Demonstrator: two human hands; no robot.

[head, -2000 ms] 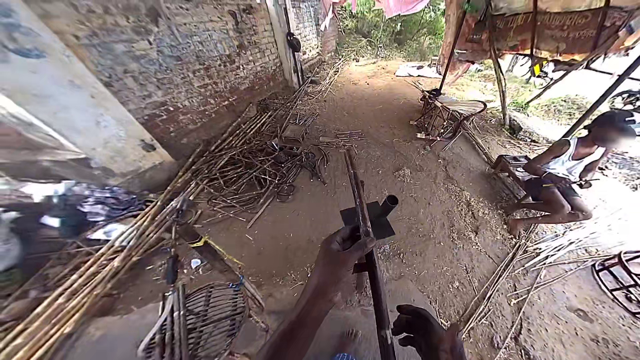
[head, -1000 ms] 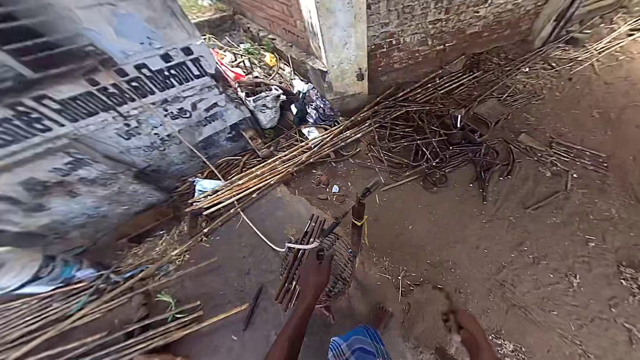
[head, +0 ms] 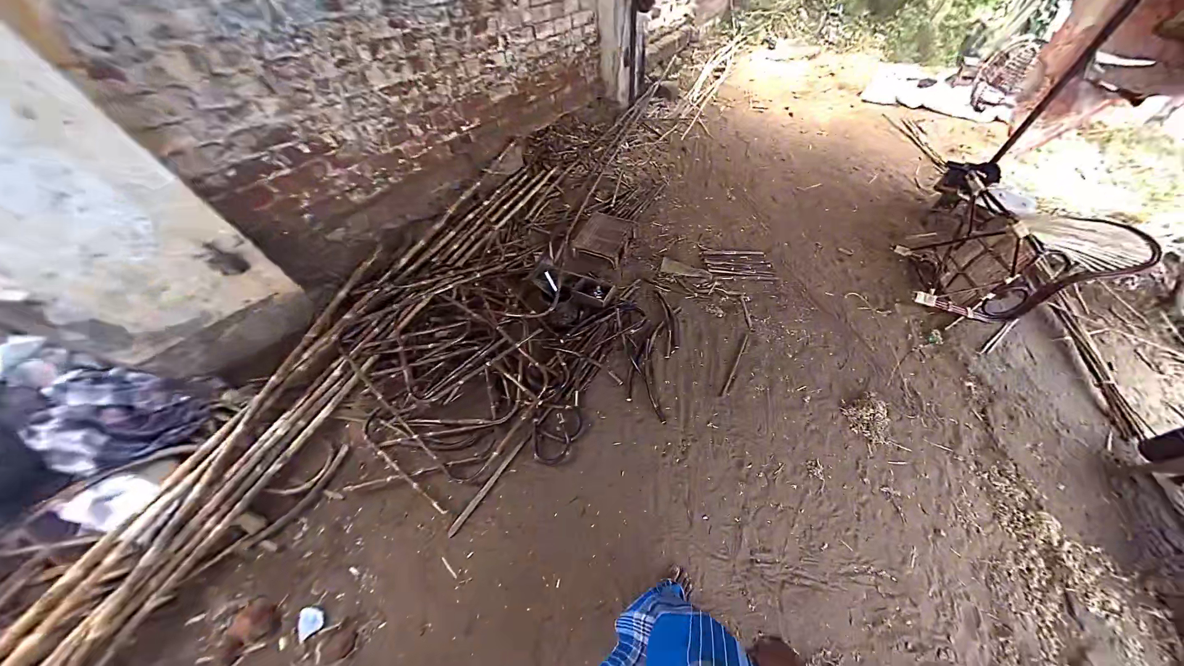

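Neither my left hand nor my right hand shows in the head view. Blue checked cloth (head: 680, 629) covers my leg at the bottom edge, with part of a foot beside it. Ahead and to the left lies a tangled heap of bent cane pieces (head: 490, 361) on the dirt floor. Long cane poles (head: 277, 416) run diagonally past it from the lower left. A small open box (head: 587, 291) with dark items sits on the heap. Short cut sticks (head: 738, 265) lie side by side just beyond.
A brick wall (head: 370, 102) runs along the left behind the poles. Crumpled cloth (head: 102, 416) lies at the left edge. At the right stands a cane frame (head: 980, 254) with a curved, slatted part. More thin canes (head: 1096, 370) lie along a low ledge near the right edge.
Both hands have left the view, along with the stick-like piece my left hand was near. The view has swung from the painted wall back toward the heap and the path.
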